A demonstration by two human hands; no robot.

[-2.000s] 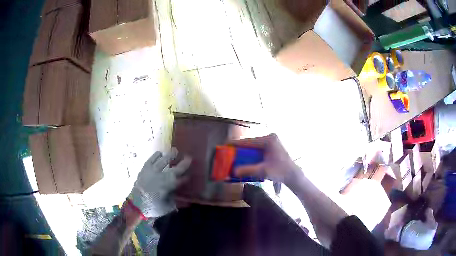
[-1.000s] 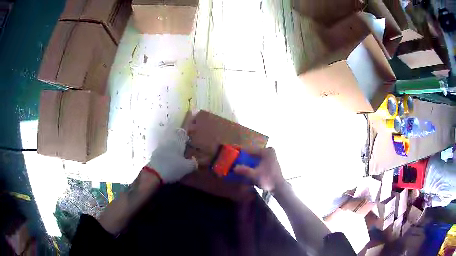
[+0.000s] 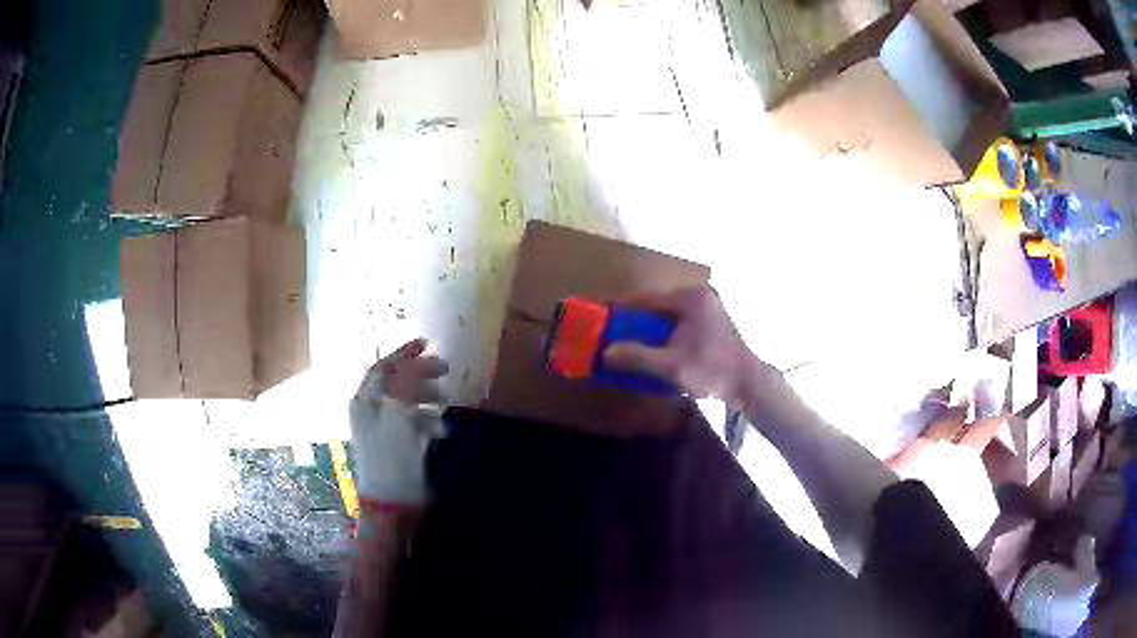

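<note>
A brown carton (image 3: 599, 268) lies on the pale worktable (image 3: 412, 162) right in front of me, its top closed with a seam across it. My right hand (image 3: 698, 343) is bare and grips the blue and orange-red tape gun (image 3: 581, 338), held over the carton's top. My left hand (image 3: 397, 424) wears a whitish glove with a red wrist band. It is left of the carton, apart from it, holding nothing, fingers partly curled. Whether tape lies on the seam is too unclear to tell.
Closed cartons (image 3: 215, 309) stand along the table's left edge, another (image 3: 405, 23) at the back. An open carton (image 3: 860, 119) is at the back right. Yellow tape rolls (image 3: 997, 167), a clear bottle (image 3: 1082, 217) and a second tape gun (image 3: 1045, 264) lie on the right side surface. A red crate (image 3: 1080, 339) is below.
My left hand has come off the carton and moved left and down. The flaps now lie flat. The tape gun remains in my right hand over the carton. The camera view has shifted.
</note>
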